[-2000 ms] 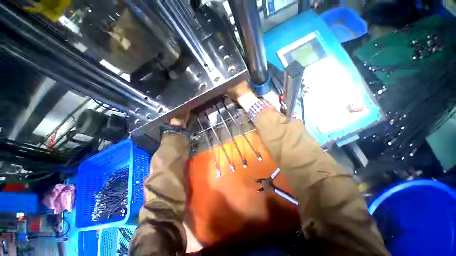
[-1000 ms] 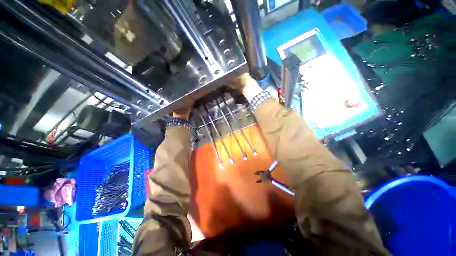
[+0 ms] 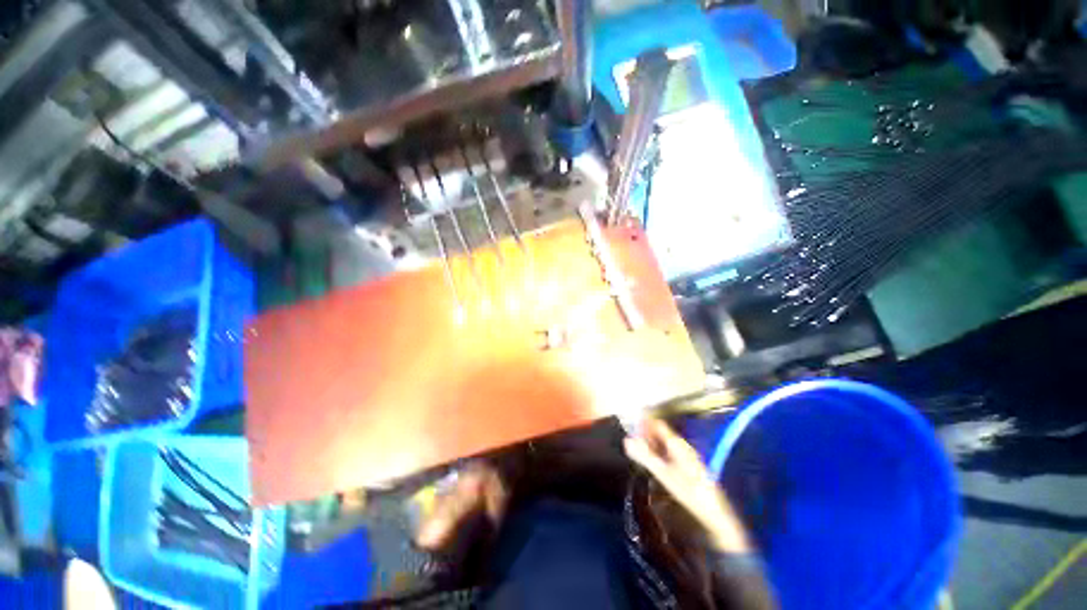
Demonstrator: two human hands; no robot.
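Several thin cables [image 3: 483,226] stick out of the metal die block [image 3: 429,191] at the back, their silver ends over the orange-red board [image 3: 346,393]. A narrow silver bar [image 3: 610,268] lies on the board's right part. A small blurred thing, perhaps the pliers' jaws [image 3: 554,340], lies left of its lower end. My right hand [image 3: 674,465] is at the board's front right edge, with a pale spot at its fingertips; whether it holds something is unclear. My left hand [image 3: 465,506] is low, just in front of the board's front edge, strongly blurred; its grip cannot be told.
The press plate [image 3: 417,101] hangs over the die, with a guide post [image 3: 573,72] at right. A dark blue basket [image 3: 227,310] and a light blue basket [image 3: 117,512] with cables stand left. A blue tub [image 3: 834,500] stands right. Black cables [image 3: 858,226] lie on green at right.
Both hands have come back from the die to the board's front edge. The view has shifted, and more of the board shows. The silver bar now shows on the board's right part.
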